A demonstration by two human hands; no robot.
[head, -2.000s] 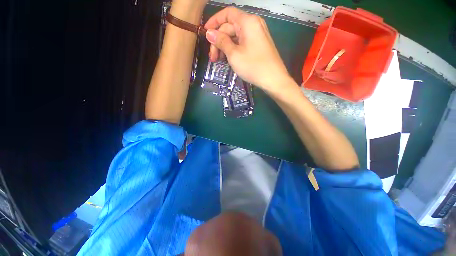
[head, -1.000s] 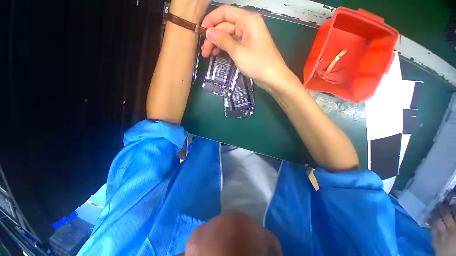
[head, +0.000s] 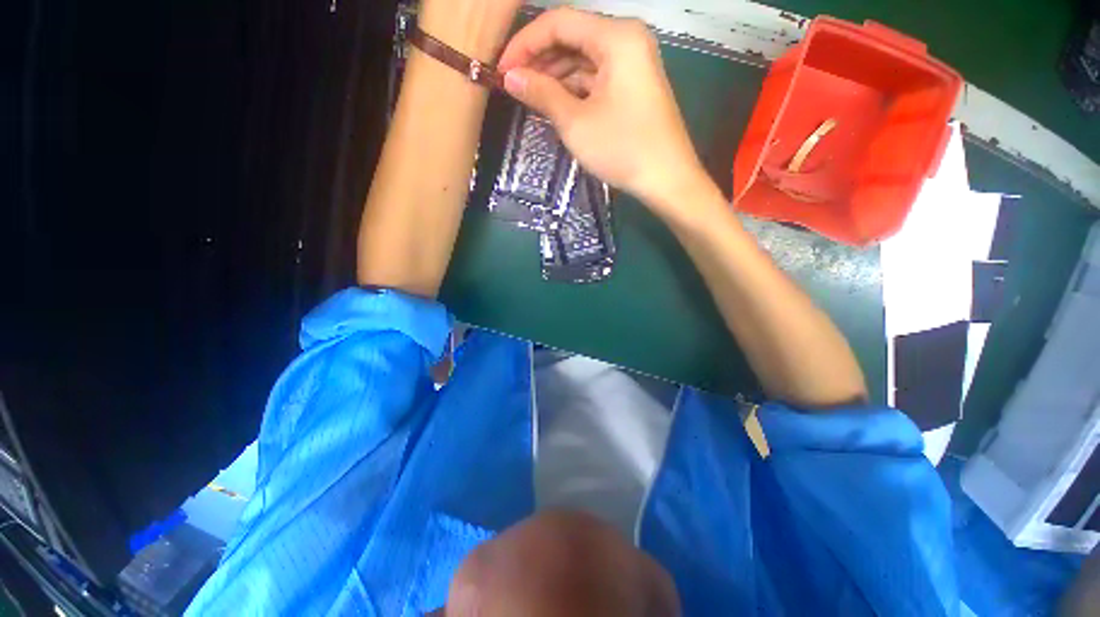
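Two dark phone bodies with silvery edges, a left one [head: 527, 169] and a right one [head: 579, 236], lie partly overlapping on the green mat [head: 639, 313]. My right hand [head: 603, 103] is above their far end, its thumb and index finger bent together beside the brown band on my left wrist. Whether the fingertips hold the band or a small part cannot be made out. My left hand [head: 489, 15] is mostly cut off by the top edge, and its fingers are hidden.
An open red bin [head: 850, 133] with a thin pale strip inside stands right of my right hand. White sheets with black rectangles [head: 929, 374] lie beyond it. A white box [head: 1037, 482] is at the far right. A large dark area [head: 181, 241] fills the left. A pale rail runs along the far side.
My right hand's fingers have shifted slightly, and more of the left phone body shows. Another person's hand at the lower right edge has withdrawn to a blurred trace. The white box there shows differently.
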